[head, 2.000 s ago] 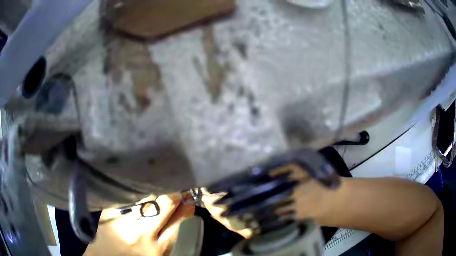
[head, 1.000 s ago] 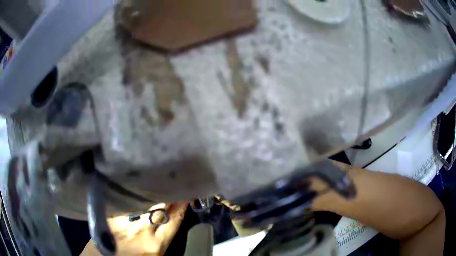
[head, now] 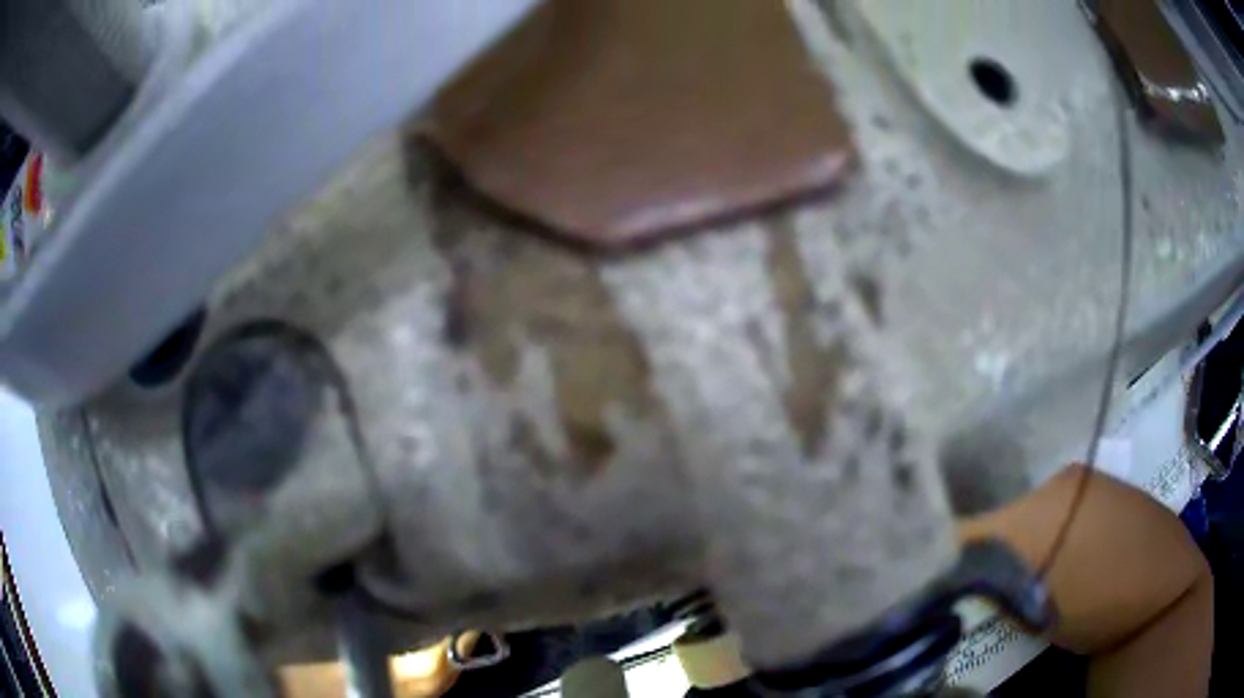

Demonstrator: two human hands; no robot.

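Observation:
The worn grey-white machine head fills most of the view and hides the work under it. A dark area, perhaps black fabric, shows in a thin strip below its lower edge. My left hand shows only as a small lit patch at the bottom edge, beside a metal loop. My right forearm comes in from the lower right. A pale rounded patch near the bottom centre may be a right fingertip. What either hand holds is hidden. The dark tension spring is at the bottom, right of centre.
A brown plate and a pale cover with a hole are on the head. A grey curved bar crosses the upper left. A thread runs down the right side. Printed ruler tape shows behind the forearm.
The view has shifted, so the machine head sits lower and larger in the picture. My left hand, well visible before, is now mostly cut off, and the dark area between the hands is mostly hidden.

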